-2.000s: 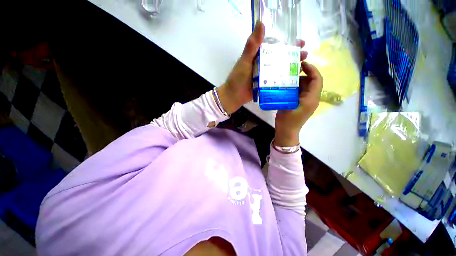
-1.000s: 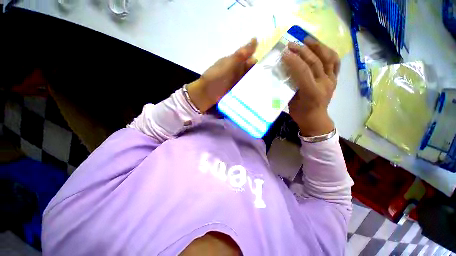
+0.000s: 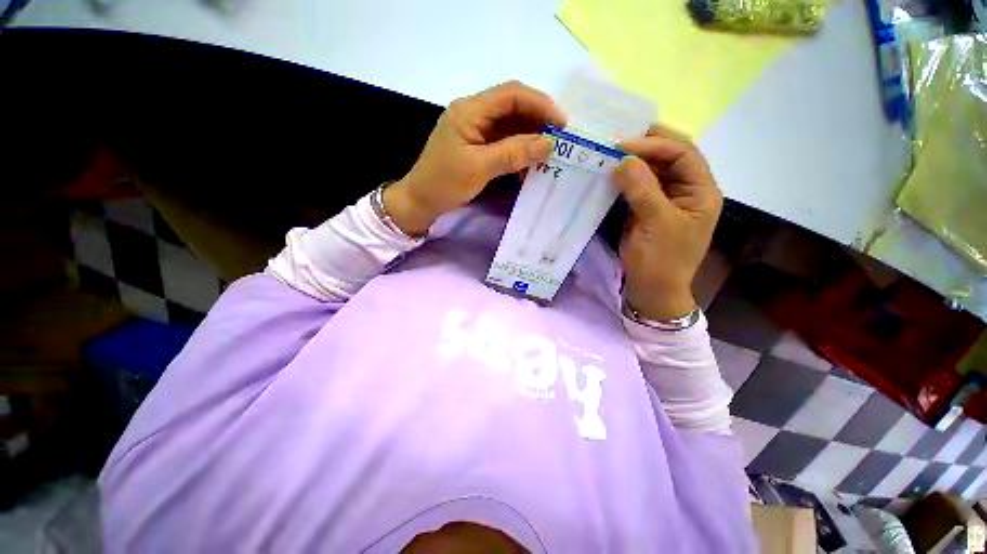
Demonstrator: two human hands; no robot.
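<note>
The white retail box (image 3: 554,211) with blue edges is held over the lap, its "100" and "2.4A" print near the fingers. A pale, see-through flap or tray end (image 3: 606,106) sticks out at its far end. My left hand (image 3: 482,152) pinches the left corner of that end between thumb and fingers. My right hand (image 3: 669,211) pinches the right corner the same way. The box's lower end points towards the lilac top. Whether a cable is inside cannot be seen.
A yellow sheet (image 3: 676,54) lies on the white table (image 3: 411,49) beyond the box, with a yellow-green wrapped stick (image 3: 763,14) on it. Yellow sheets under shiny plastic (image 3: 952,152) lie at the right. The table's dark edge runs between the lap and the table.
The box has turned from slanted, with its plain blue-ended face showing, to printed face up with its open end away from me. Both hands now pinch that end. The view has tilted down.
</note>
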